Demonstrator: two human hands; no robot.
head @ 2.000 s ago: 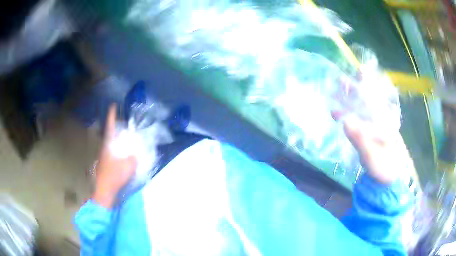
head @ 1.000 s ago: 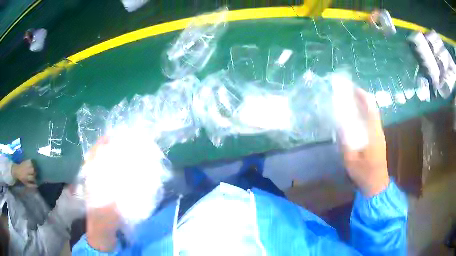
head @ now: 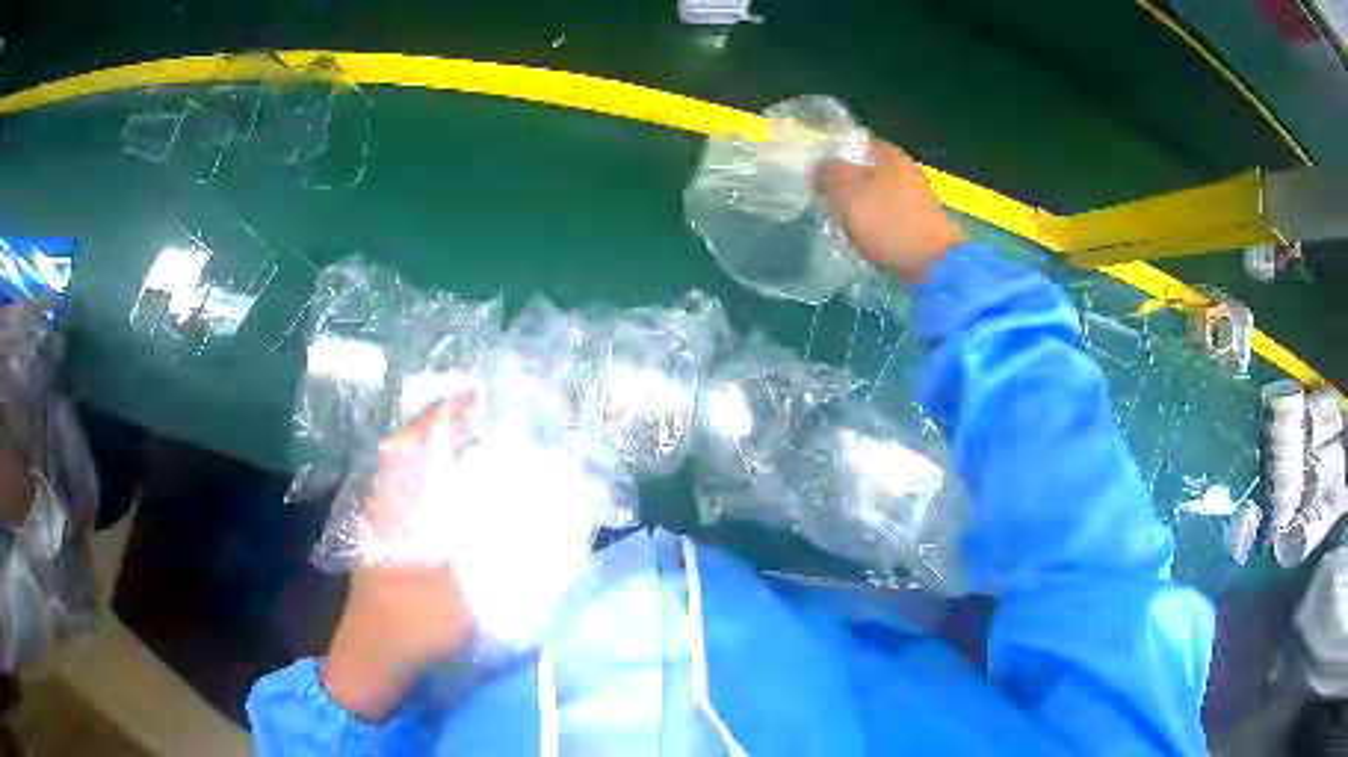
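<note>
My left hand (head: pixel 399 592) is shut on crinkled clear plastic bags (head: pixel 525 518) at the lower left, close to my body; glare hides what is inside. My right hand (head: pixel 887 207) reaches to the yellow rail with its fingers on a clear plastic piece (head: pixel 776 222) that looks like a bagged tray. A row of bagged units (head: pixel 636 385) lies overlapping along the near part of the green bench top (head: pixel 518 192). Stiff clear trays (head: pixel 333 133) show as thin outlines at the upper left, and more lie at the right, partly behind my sleeve.
The yellow rail (head: pixel 547 86) curves between bench and dark belt, with a yellow upright (head: pixel 1168 222) at right. A white product (head: pixel 717 12) is on the belt. A ring-shaped item (head: pixel 1227 333) sits by the rail. White rolled pieces (head: pixel 1289 466) stand at far right. Blue film (head: pixel 33 266) is at far left.
My right hand has moved from the near right edge up to the rail and onto the clear piece there. My left hand still holds the bags, now slightly further right. The view has shifted.
</note>
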